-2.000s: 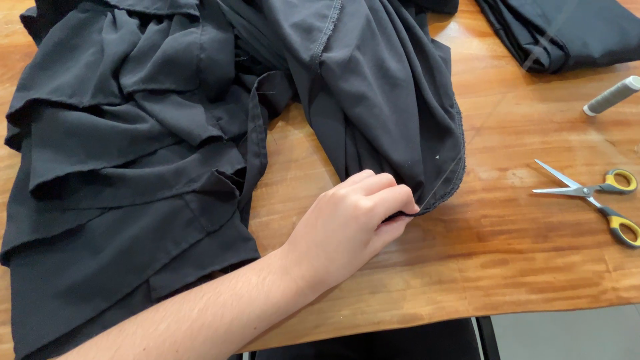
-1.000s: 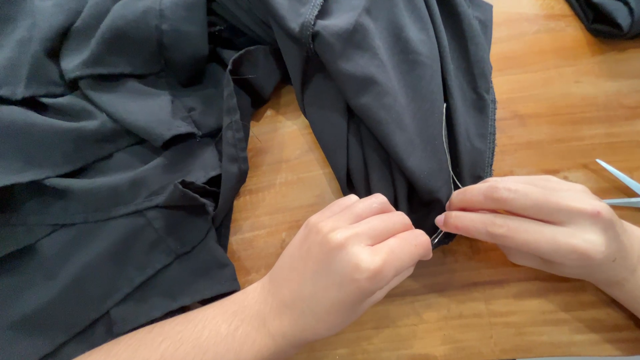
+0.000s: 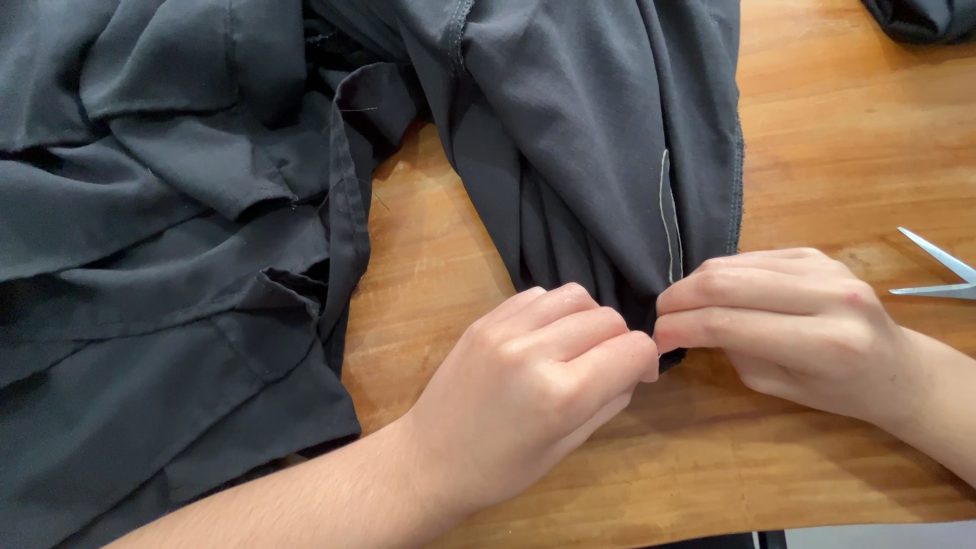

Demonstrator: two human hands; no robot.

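Black fabric (image 3: 564,130) with an overcast seam along its right edge runs down to my two hands. My left hand (image 3: 549,374) pinches its lower end between thumb and curled fingers. Against it, fingertips nearly touching, my right hand (image 3: 785,328) is closed at the same spot. A loop of pale thread (image 3: 669,217) lies on the fabric and runs under my right fingertips. Whether a needle is between those fingers is hidden. Layered black ruffled cloth (image 3: 175,252) spreads over the left side, with loose thread ends at its edge.
The open blades of a pair of scissors (image 3: 945,267) lie at the right edge, beyond my right hand. Another folded black cloth (image 3: 923,19) is at the top right corner. The front edge of the wooden table (image 3: 839,488) runs along the bottom.
Since the oldest frame, my right hand has come in from the right and pale thread has appeared at the fabric. My left hand stays on the fabric's lower end. The view has moved closer.
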